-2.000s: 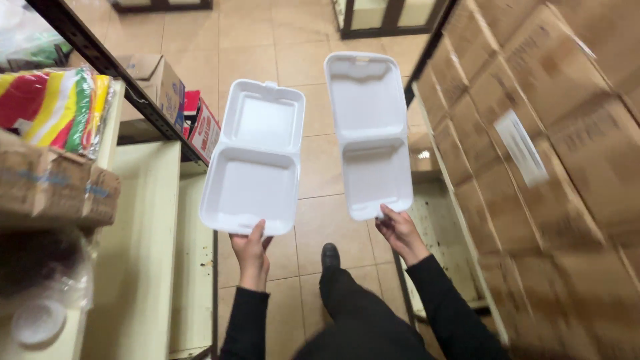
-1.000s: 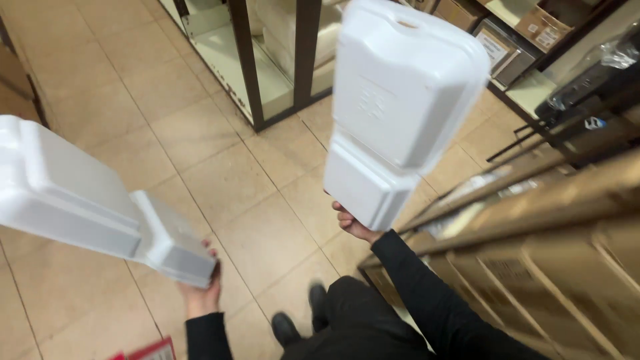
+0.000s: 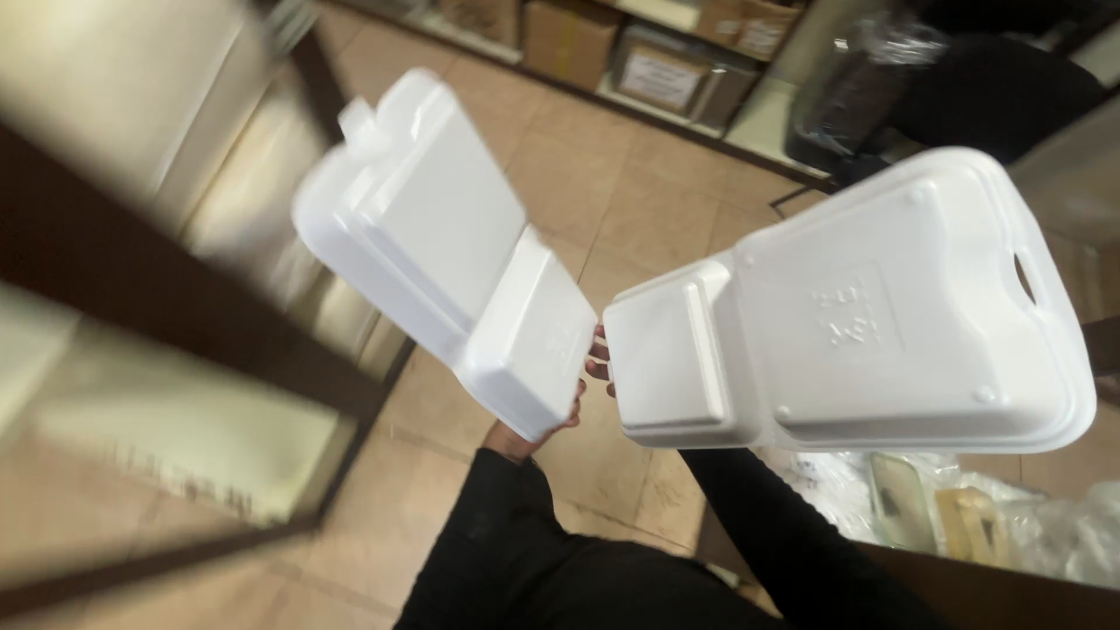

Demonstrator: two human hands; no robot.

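Observation:
Two white foam clamshell food containers, both unfolded, fill the middle of the view with their outer sides showing. My left hand (image 3: 522, 435) grips the lower end of the left foam container (image 3: 455, 219), which leans up and to the left. My right hand (image 3: 600, 360) is mostly hidden behind the near end of the right foam container (image 3: 840, 306); its fingertips show at that container's edge. The right container reaches to the upper right, its slotted end farthest from me. The near ends of the two lie close together.
Blurred shelving with a dark frame (image 3: 175, 271) stands close on the left. Farther ahead, a low shelf holds cardboard boxes (image 3: 569, 44). A black chair (image 3: 989, 87) is at the upper right. Plastic-wrapped goods (image 3: 945, 507) lie at the lower right. Tiled floor (image 3: 569, 184) runs between.
The view has swung strongly. The two containers were far apart one second ago and now nearly meet at their near ends. Two seconds ago their inner sides showed; now their outer sides do.

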